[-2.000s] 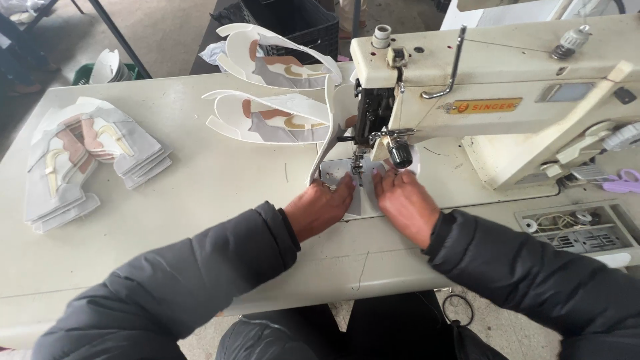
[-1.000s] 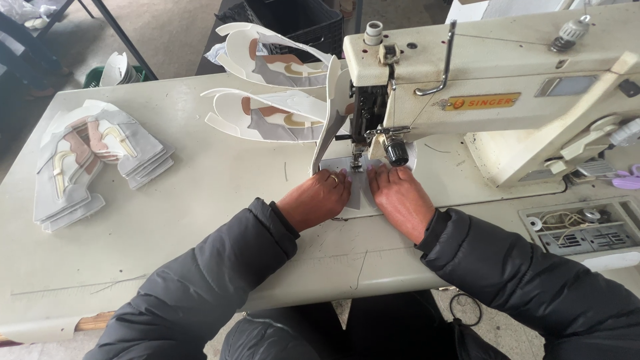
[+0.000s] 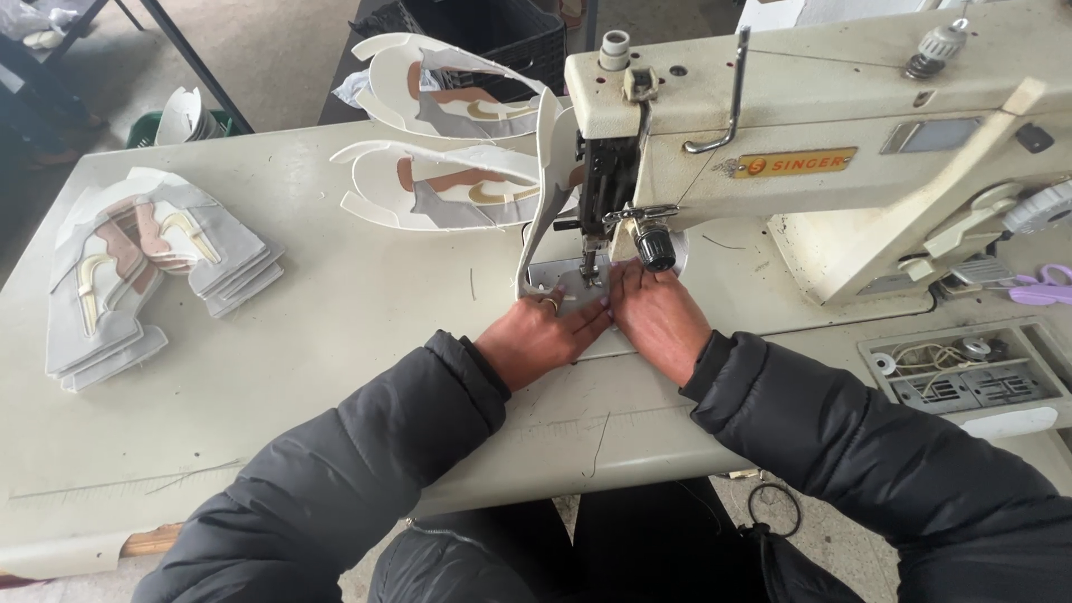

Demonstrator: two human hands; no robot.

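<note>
A cream Singer sewing machine (image 3: 804, 159) stands at the right, its presser foot (image 3: 591, 272) down by a grey and white shoe upper piece (image 3: 578, 286). My left hand (image 3: 540, 335) lies on the near left part of this piece, fingers pointing right. On its right side rests my right hand (image 3: 657, 314), fingertips close to the foot and partly under the black tension knob (image 3: 656, 247). The fingertips of both hands nearly meet. Curved upper pieces (image 3: 452, 188) stand in loops behind the needle area, left of the machine head. Whether they join the piece under my hands is partly hidden.
Stacked shoe uppers (image 3: 126, 276) lie on the table (image 3: 335, 293) at the left. Purple scissors (image 3: 1043, 289) and a parts tray (image 3: 963, 368) with bobbins and metal plates are at the right. Behind the table are a black crate (image 3: 511, 42) and a green basket (image 3: 146, 130).
My hands have drawn closer together in front of the presser foot, the left one moving right across the piece. The looped uppers behind have hardly moved.
</note>
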